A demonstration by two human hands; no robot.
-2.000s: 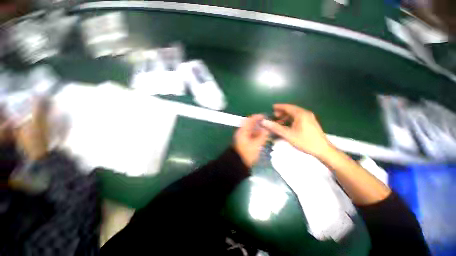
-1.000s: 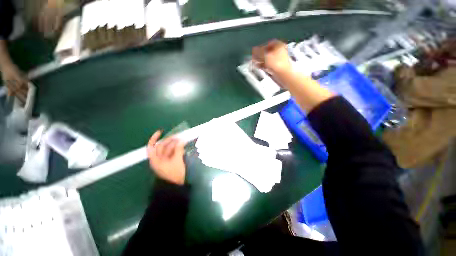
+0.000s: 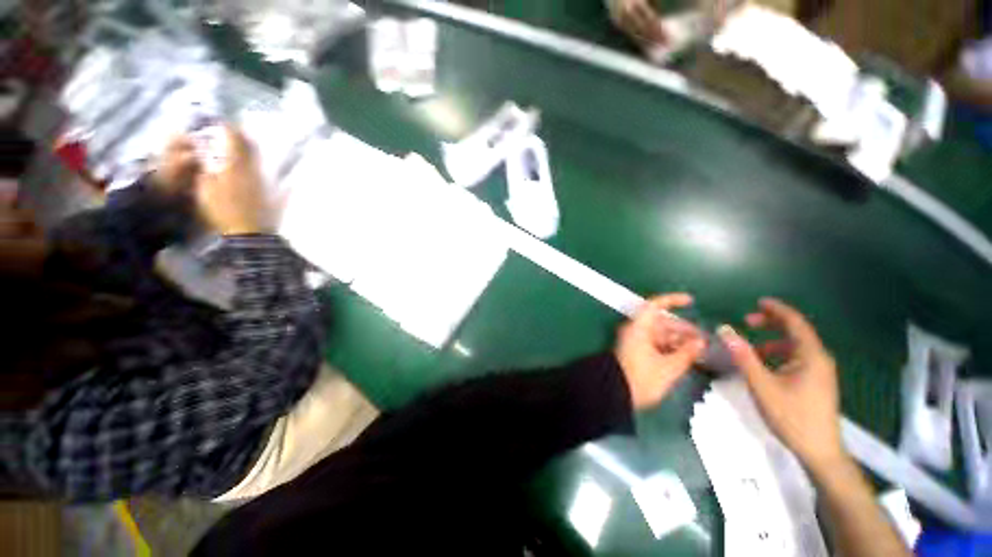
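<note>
My left hand (image 3: 658, 354) is at the rail right of centre, fingers pinched on a small, blurred, greyish see-through piece (image 3: 714, 353). My right hand (image 3: 796, 383) is just to its right, thumb tip close to the piece and fingers curled. Blur hides whether it also grips the piece. Below the hands lies a fanned stack of white inserts (image 3: 753, 473), partly covered by my right hand. Two white part-packed units with dark middles lie beyond the rail, one upright-looking (image 3: 531, 187) and one tilted (image 3: 487, 146).
A large stepped white stack (image 3: 392, 234) lies left on the green bench. A neighbour in a checked sleeve (image 3: 272, 316) works beside crumpled bags. More units (image 3: 930, 397) stand at the right, near a blue bin edge (image 3: 952, 542). Another person's hand (image 3: 636, 22) shows across the bench.
The view has swung left. My right hand has come from the units by the blue bin back to my left hand. My hands are now together over the small piece.
</note>
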